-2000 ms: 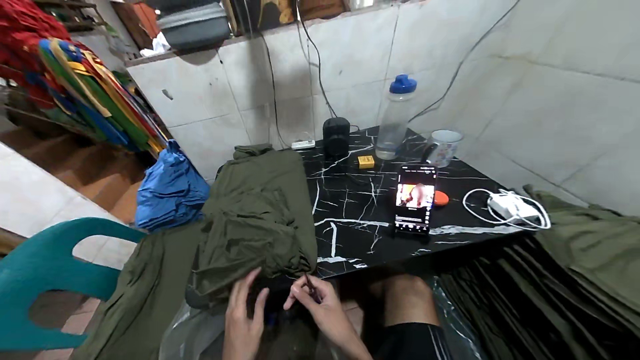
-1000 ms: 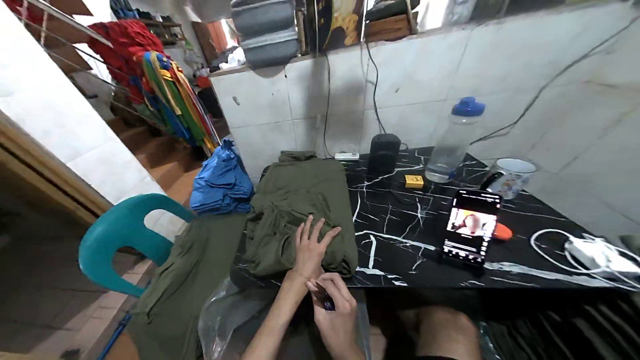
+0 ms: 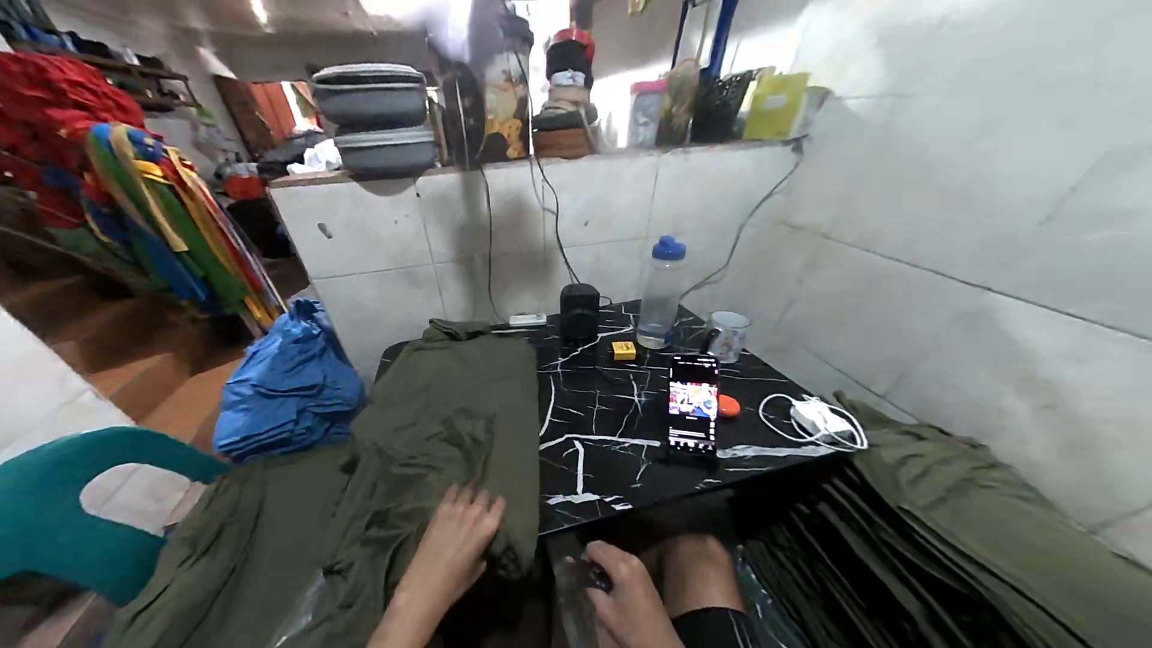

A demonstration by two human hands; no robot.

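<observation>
My left hand (image 3: pixel 461 531) lies with its fingers spread on the olive-green cloth garment (image 3: pixel 450 405), which drapes over the left part of the black marble-patterned table (image 3: pixel 603 468). Just beyond the table's front edge, my right hand (image 3: pixel 621 589) is closed around a small dark tool (image 3: pixel 596 576), too blurred to identify. A lit smartphone (image 3: pixel 693 405) stands upright on the table, with an orange object (image 3: pixel 728 407) beside it.
A water bottle (image 3: pixel 661 292), a mug (image 3: pixel 727 337), a black speaker (image 3: pixel 580 313), a small yellow box (image 3: pixel 623 350) and a white cable (image 3: pixel 814 423) are on the table. Dark folded cloth (image 3: pixel 864 558) lies right; a teal chair (image 3: pixel 54 504) and blue bundle (image 3: pixel 288 387) stand left.
My left hand now lies lower on the garment, nearer the table's front edge. The right hand still holds the dark tool. The view has tilted up, showing more of the shelf.
</observation>
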